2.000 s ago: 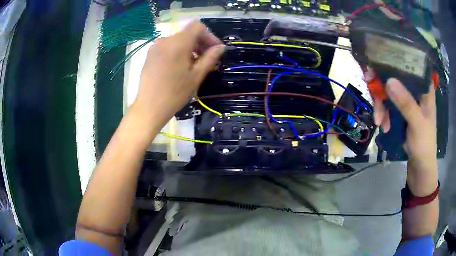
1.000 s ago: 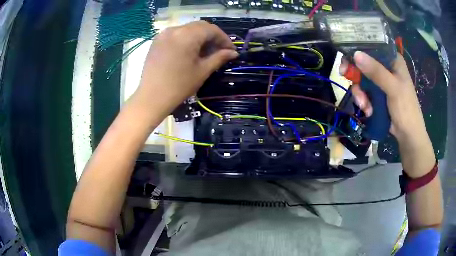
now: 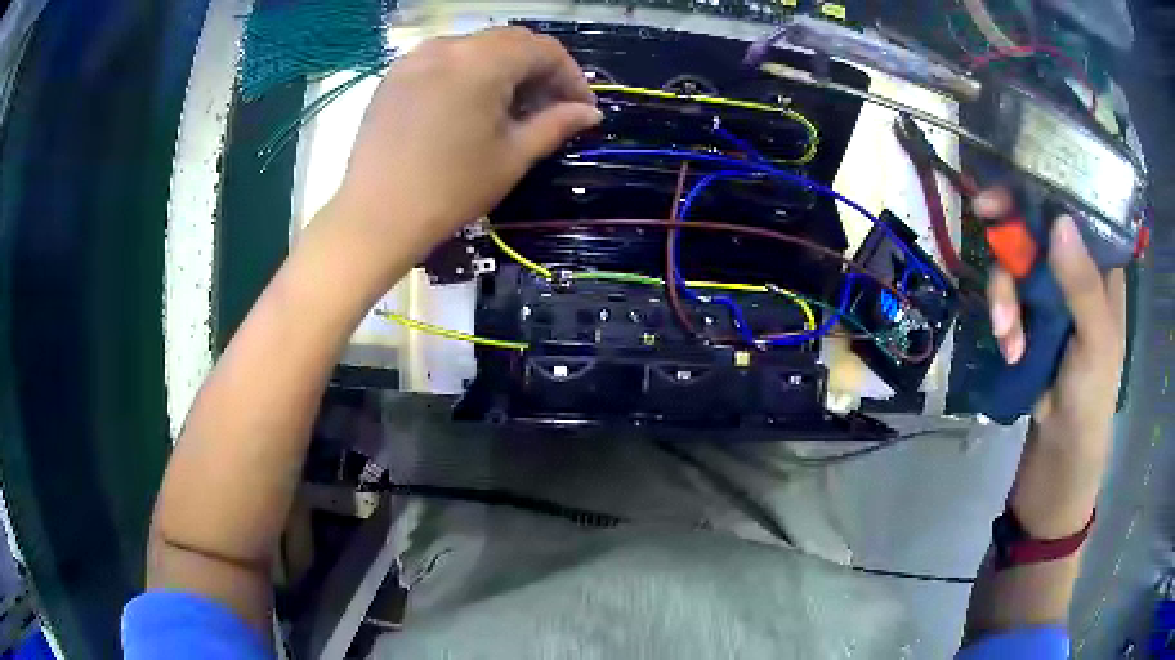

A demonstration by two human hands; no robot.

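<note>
The wide black socket housing (image 3: 606, 232) lies open on a white board. Yellow-green wire (image 3: 644, 277), blue wire (image 3: 683, 206) and brown wire (image 3: 580, 227) loop across it. My left hand (image 3: 477, 123) is over the housing's upper left, thumb and index finger pinched together; whether anything is between the fingertips cannot be told. My right hand (image 3: 1057, 297) holds the soldering gun (image 3: 1050, 155) by its dark grip at the right, its long tip pointing up and left, away from my left fingers. The small circuit board (image 3: 902, 310) sits in a black end piece right of the housing.
Cut green wires (image 3: 309, 52) lie at the upper left. Red-handled cutters (image 3: 930, 194) lie right of the housing. A black switch block (image 3: 458, 258) is at its left end. A black coiled cord (image 3: 515, 500) crosses my lap. A green mat edge (image 3: 271, 258) is at the left.
The soldering gun has pulled back from my left fingertips to the right, after coming in to them a second ago. The cutters now show. The left hand stays pinched over the housing.
</note>
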